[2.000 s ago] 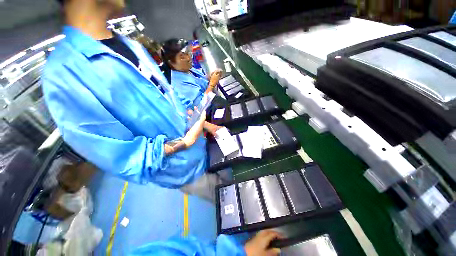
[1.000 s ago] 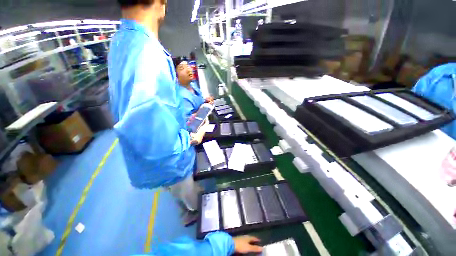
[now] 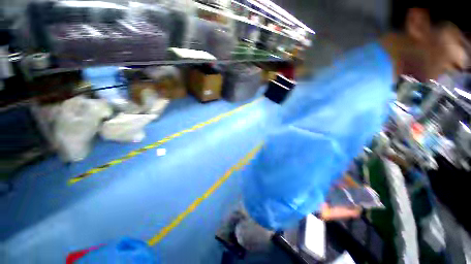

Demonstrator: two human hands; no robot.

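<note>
Neither of my hands shows. A blue rounded shape [image 3: 124, 251], perhaps my sleeve, is cut off by the bottom edge at the left, beside a bit of red [image 3: 85, 254]. At the lower right, a dark tray [image 3: 293, 248] is partly hidden by another person's blue sleeve. A white, phone-sized piece [image 3: 313, 237] lies on it. The person's hand [image 3: 341, 212] is blurred just above the tray area.
A person in a blue smock [image 3: 310, 149] stands close at the right. The blue floor has yellow lines [image 3: 206, 193] and a small white scrap [image 3: 161, 152]. Pale bags [image 3: 77, 126], a cardboard carton [image 3: 205, 84] and a shelf [image 3: 191, 53] stand at the back left.
The view has swung left, away from the bench. My left hand, seen before beside the tray at the bottom, has gone out of view. The person in blue now fills the right side.
</note>
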